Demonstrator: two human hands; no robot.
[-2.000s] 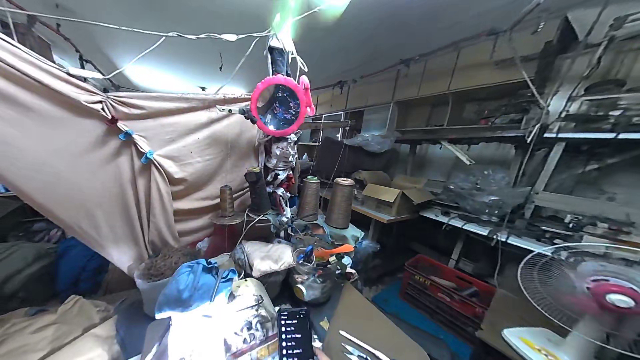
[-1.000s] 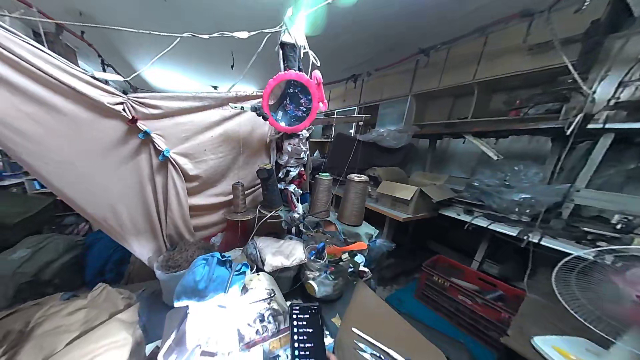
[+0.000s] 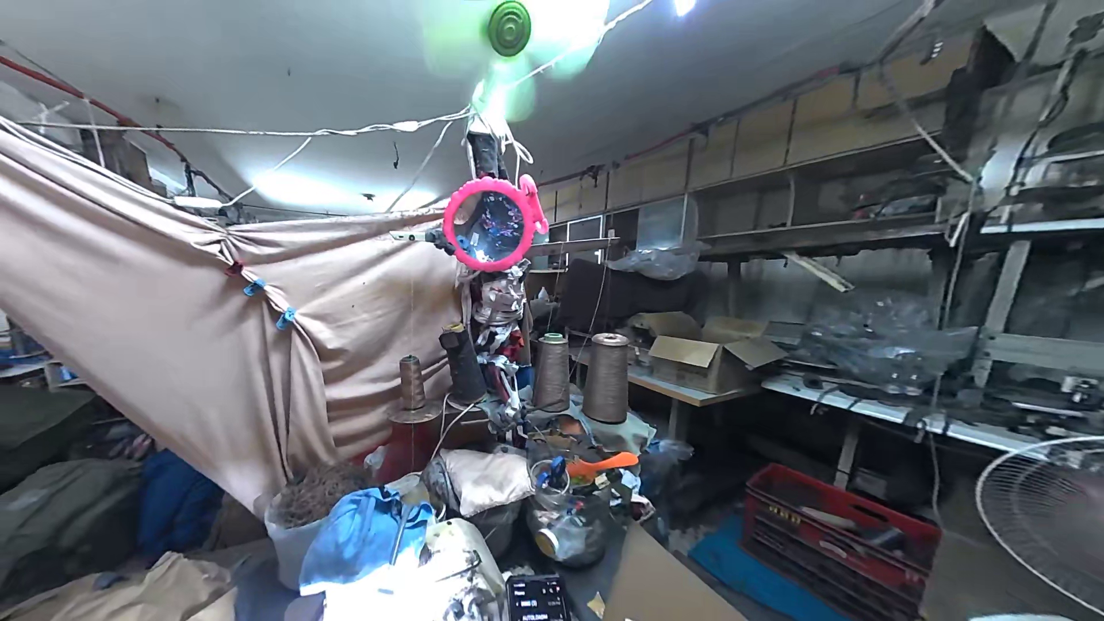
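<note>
Neither my left hand nor my right hand shows in the head view. At the bottom edge, a smartphone (image 3: 536, 597) with a lit dark screen is partly cut off; whatever supports it is out of sight. A brown cardboard sheet (image 3: 660, 582) stands to its right. Left of the phone lie a blue cloth (image 3: 358, 535) and brightly lit, washed-out items. Behind it is a clear plastic jar (image 3: 567, 528), with an orange-handled tool (image 3: 604, 464) above. A pink-framed round mirror (image 3: 490, 225) hangs over thread cones (image 3: 606, 379).
A beige cloth sheet (image 3: 172, 345) hangs at the left. To the right are an open cardboard box (image 3: 703, 358), a red plastic crate (image 3: 837, 526), a fan (image 3: 1056, 517) and cluttered shelves (image 3: 862, 228). A white bucket (image 3: 289, 539) holds tangled fibres.
The view has tilted up and shifted. The phone now sits lower in the frame, and the fingertip seen beside it earlier is out of view.
</note>
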